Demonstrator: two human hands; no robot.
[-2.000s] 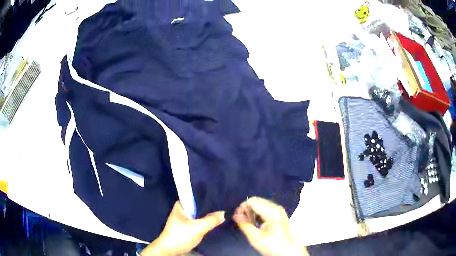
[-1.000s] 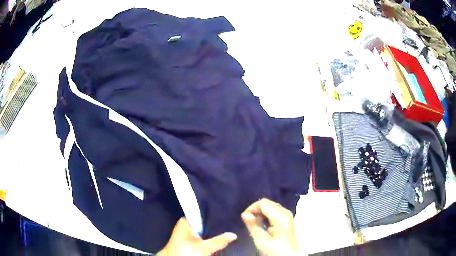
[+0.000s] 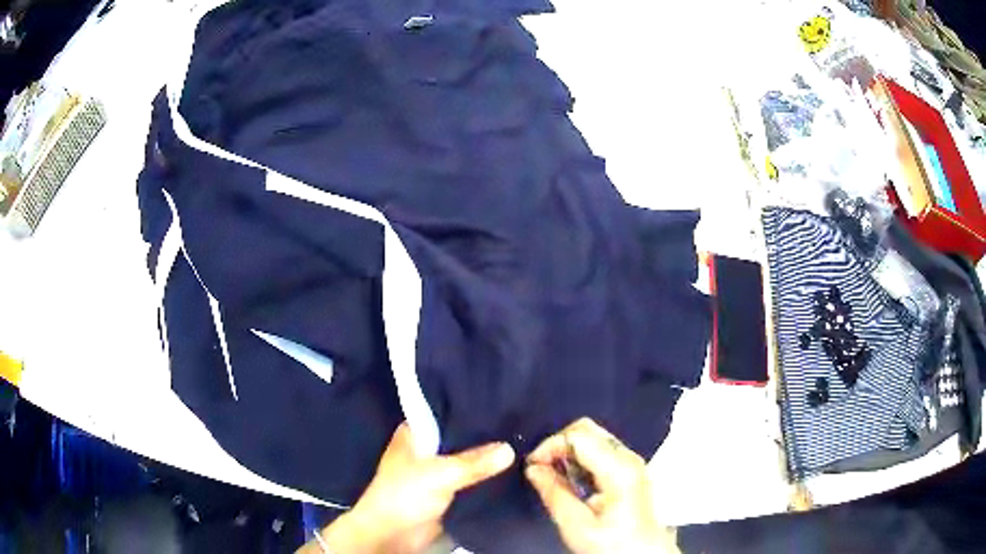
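Observation:
The navy garment [image 3: 519,260] lies spread in front of me, with white curving bands [image 3: 402,303] on its left part. My left hand [image 3: 416,487] is at the near edge and pinches the navy cloth, thumb pointing right. My right hand [image 3: 593,487] is just right of it, fingers curled around a thin dark tool [image 3: 578,476] mostly hidden in the palm. Its fingertips are at a tiny dark piece by the left thumb tip; what it is exactly cannot be told.
At right are a red-edged phone [image 3: 738,319], a striped cloth [image 3: 805,422] with small black pieces [image 3: 841,338], crumpled clear bags [image 3: 805,130] and a red box [image 3: 951,233]. A perforated basket [image 3: 60,162] stands far left. A grey cloth [image 3: 962,325] lies beside the striped cloth.
The view has shifted, so the table items sit higher and further right. My right hand's fingertips have come closer to my left thumb, at the cloth edge.

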